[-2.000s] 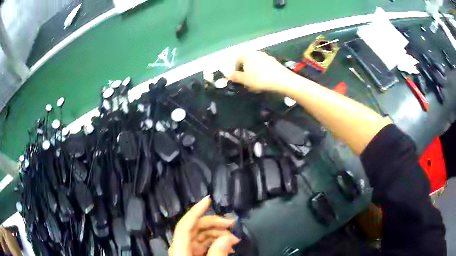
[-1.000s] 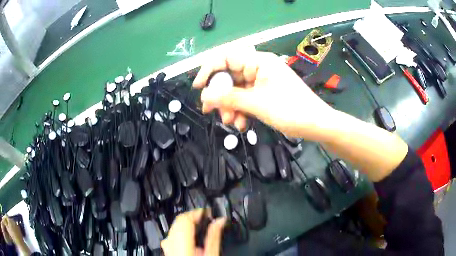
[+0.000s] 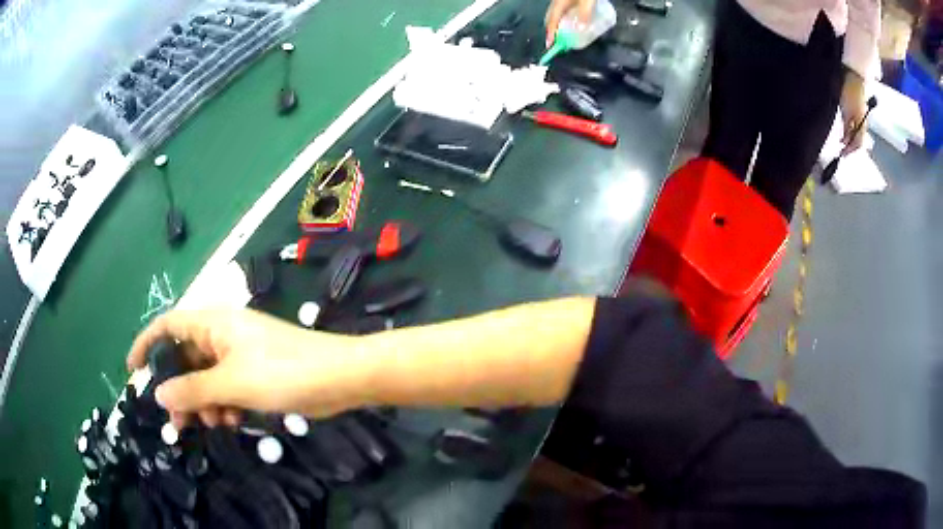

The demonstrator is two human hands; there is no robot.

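My right hand (image 3: 233,367) is over the heap by the belt's white edge rail. Its thumb and fingers close around a dark round piece (image 3: 169,360), probably a disc end; the rest of it is hidden. The heap of black oval housings (image 3: 243,480) with thin stems and white round discs (image 3: 270,448) lies below the hand at the lower left, cut off by the picture's bottom edge. My left hand is not in view.
Red-and-black tool (image 3: 389,240), yellow-and-red tin (image 3: 332,193), smartphone (image 3: 445,143), white packet (image 3: 455,83) and red pen (image 3: 575,126) lie on the bench. A lone unit (image 3: 530,240) lies right. Another person's hand holds a green-tipped bottle (image 3: 581,29). A person stands behind a red stool (image 3: 713,232).
The view has swung to the right, bringing the stool and a standing person into view. My left hand has left the picture. My right hand now holds a dark round piece instead of showing a white disc.
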